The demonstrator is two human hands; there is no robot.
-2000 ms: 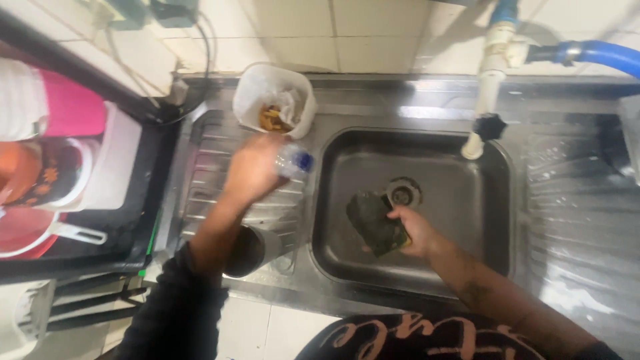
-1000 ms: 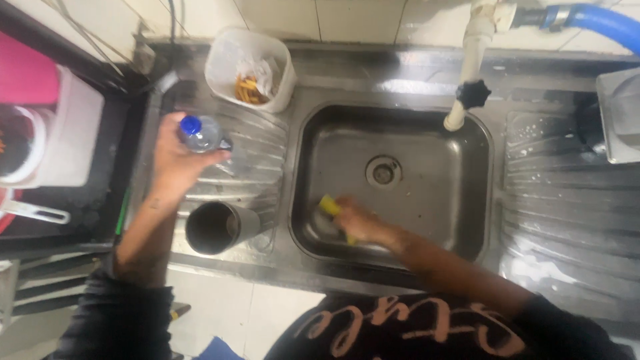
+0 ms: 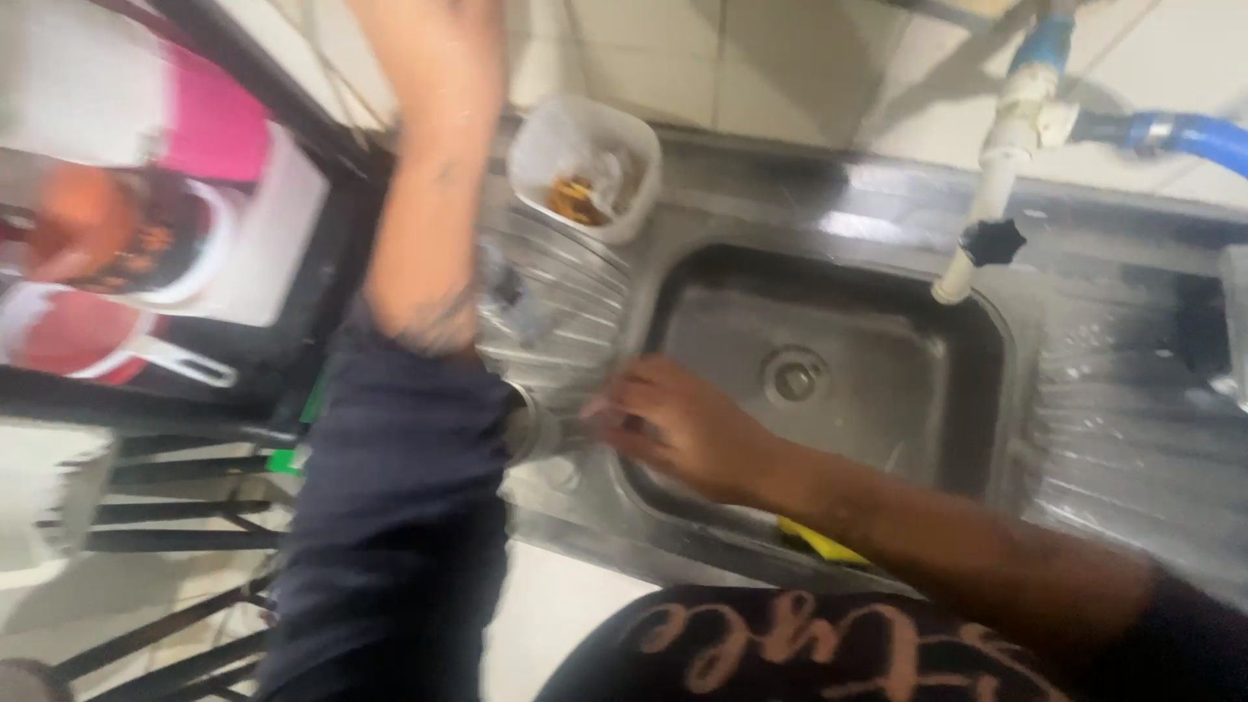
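My left hand (image 3: pixel 439 39) reaches up past the top edge of the view, blurred; its fingers are out of sight. My right hand (image 3: pixel 673 424) hangs over the left rim of the steel sink (image 3: pixel 877 390), fingers curled, near a dark cup (image 3: pixel 524 421) on the ribbed drainboard; whether it touches the cup or holds anything is unclear. A yellow sponge or cloth (image 3: pixel 824 541) lies at the near edge of the basin, partly under my right forearm. A blurred clear object, perhaps the bottle (image 3: pixel 512 292), is on the drainboard beside my left forearm.
A white plastic tub (image 3: pixel 585 171) with scraps stands behind the drainboard. The tap (image 3: pixel 975 234) with a black knob and blue hose overhangs the basin at the back right. At left, a black rack (image 3: pixel 263 341) holds pans and containers; a clear container edge (image 3: pixel 1236 322) shows at far right.
My left hand has moved up and away from the blue-capped bottle it held. My right hand has let go of the yellow sponge and moved left to the sink's rim.
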